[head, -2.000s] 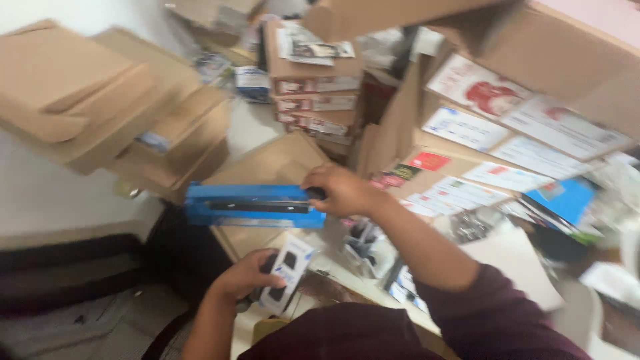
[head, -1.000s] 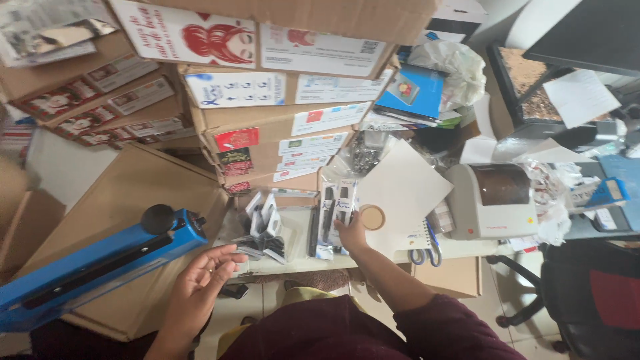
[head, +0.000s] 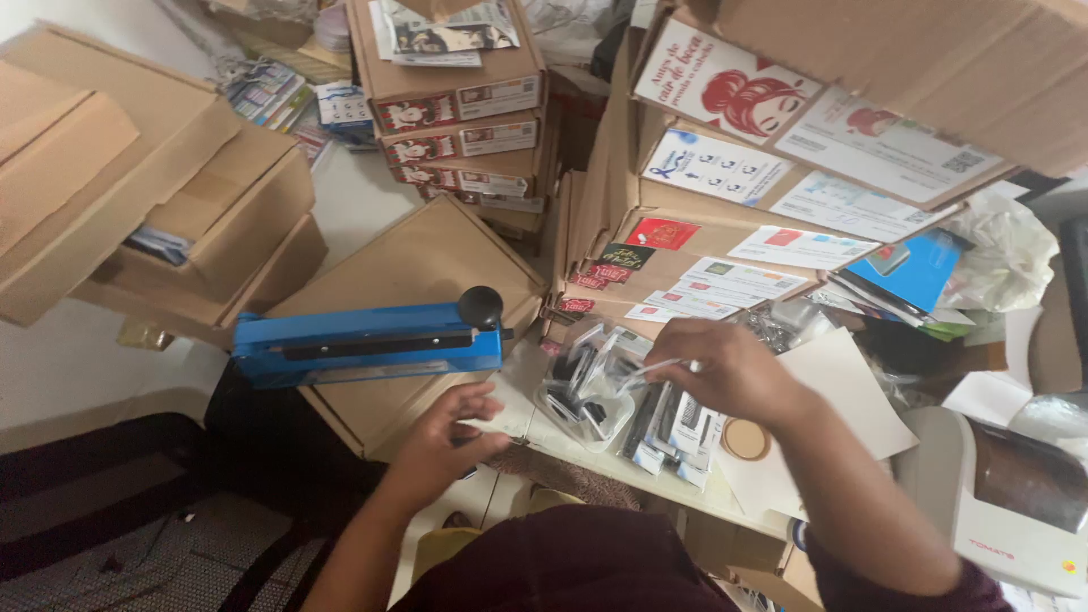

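My right hand (head: pixel 722 370) pinches the edge of a clear plastic bag (head: pixel 633 374) over a clear plastic tub (head: pixel 608 429) that holds small black items in bags. Beside the tub lie bagged black items with printed cards (head: pixel 680 429), partly under my right forearm. My left hand (head: pixel 450 438) is held with fingers apart and nothing in it, below the round black knob of a blue impulse heat sealer (head: pixel 374 340). The sealer rests on a flat cardboard box (head: pixel 425 255). A roll of brown tape (head: pixel 746 439) lies right of the bagged items on white card.
Cardboard boxes with labels stand stacked at the back (head: pixel 459 85) and right (head: pixel 629 170); more open boxes (head: pixel 246 195) are at the left. A white label printer (head: pixel 994 501) stands at the right. A black mesh chair (head: pixel 153 527) is at the lower left.
My right hand has moved from the bagged items beside the tub to the clear bag above it. The view has swung left since one second ago.
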